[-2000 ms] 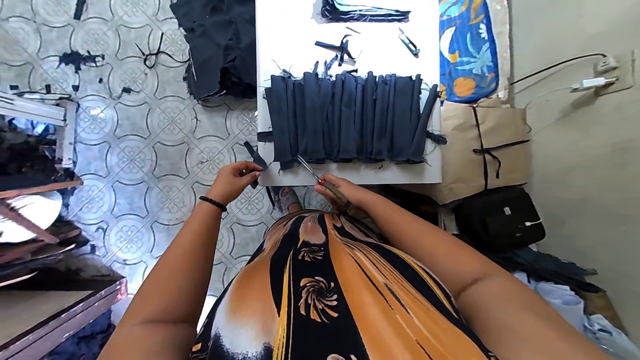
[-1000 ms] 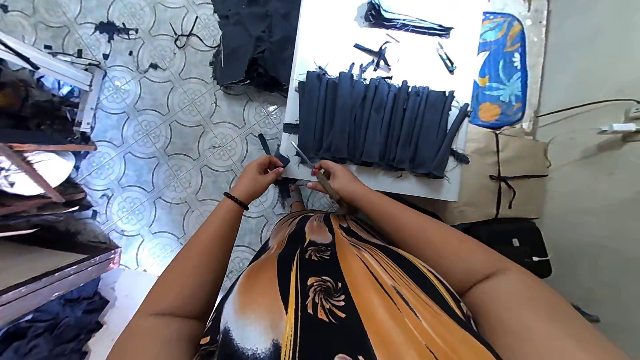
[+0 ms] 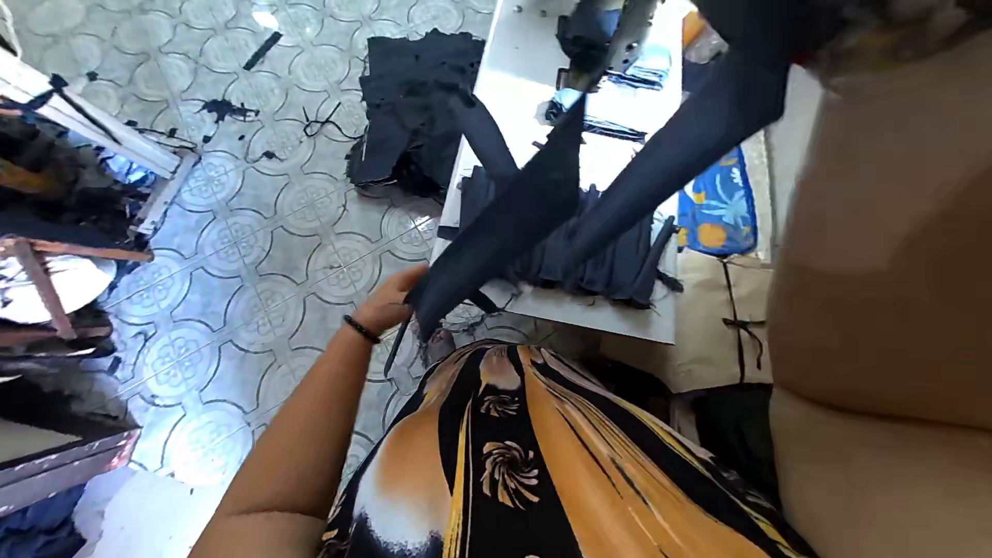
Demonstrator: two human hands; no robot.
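My left hand (image 3: 387, 302), wearing a dark beaded bracelet, is closed on the lower end of a dark fabric strip (image 3: 508, 225) that slants up to the right. My right hand (image 3: 860, 46), blurred and partly cut off at the top right, is raised close to the camera. It grips dark fabric, from which a wide length (image 3: 682, 155) hangs down to the left. Behind the raised fabric, a row of dark fabric strips (image 3: 632, 267) lies on the white table (image 3: 597, 314), partly hidden. I cannot make out the scissors.
A stack of dark cloth (image 3: 415, 101) lies left of the table. Dark scraps (image 3: 225, 110) are on the tiled floor. A blue patterned pouch (image 3: 725, 205) and a brown paper package (image 3: 701, 325) are at the right. A framed structure (image 3: 101, 116) stands far left.
My right hand has risen from the table's front edge to the top right, near the camera. Dark fabric is now lifted above the row of strips. My left hand stays low by the table's left corner.
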